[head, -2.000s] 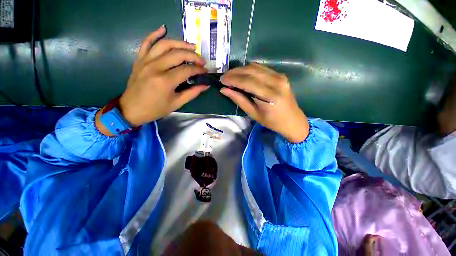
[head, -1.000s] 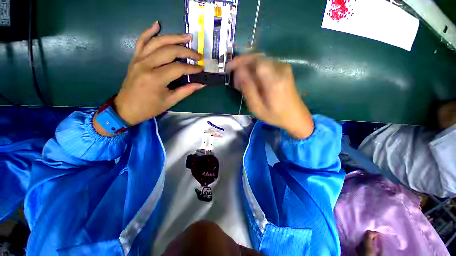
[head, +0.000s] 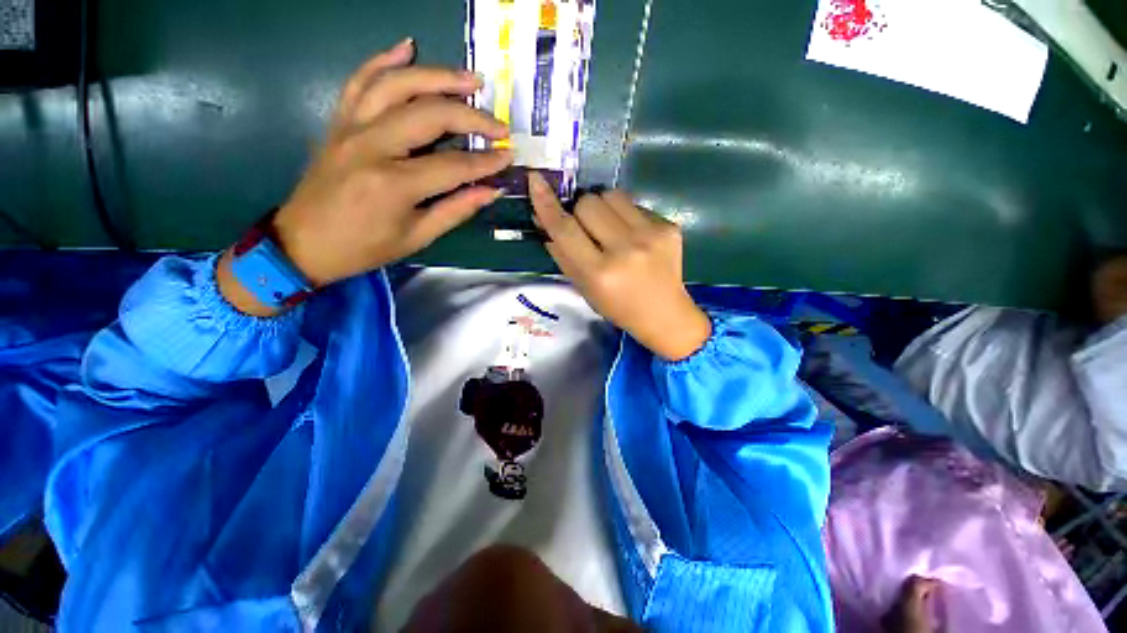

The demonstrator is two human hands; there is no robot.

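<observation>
The open phone (head: pixel 524 93) lies on the green bench in front of me, silvery-white with a yellow strip and a dark strip inside. The black bottom module (head: pixel 517 182) sits across its near end, partly hidden by my fingers. My left hand (head: pixel 402 167) spans the phone's left edge, with thumb and fingertips at the near left corner. My right hand (head: pixel 614 254) touches the module with its extended index fingertip, the other fingers curled. A small whitish piece (head: pixel 508 234) shows just below the phone's near end.
A white card (head: pixel 933 56) with scattered red pieces (head: pixel 850 19) lies at the upper right, beside a pale curved rail (head: pixel 1078 43). A black power unit (head: pixel 35 43) and a cable are at the upper left. Another person's pale sleeve (head: pixel 1007 390) is at the right.
The black module was held raised between both hands at first and now lies at the phone's near end. My right hand has moved from the phone's right side onto the module.
</observation>
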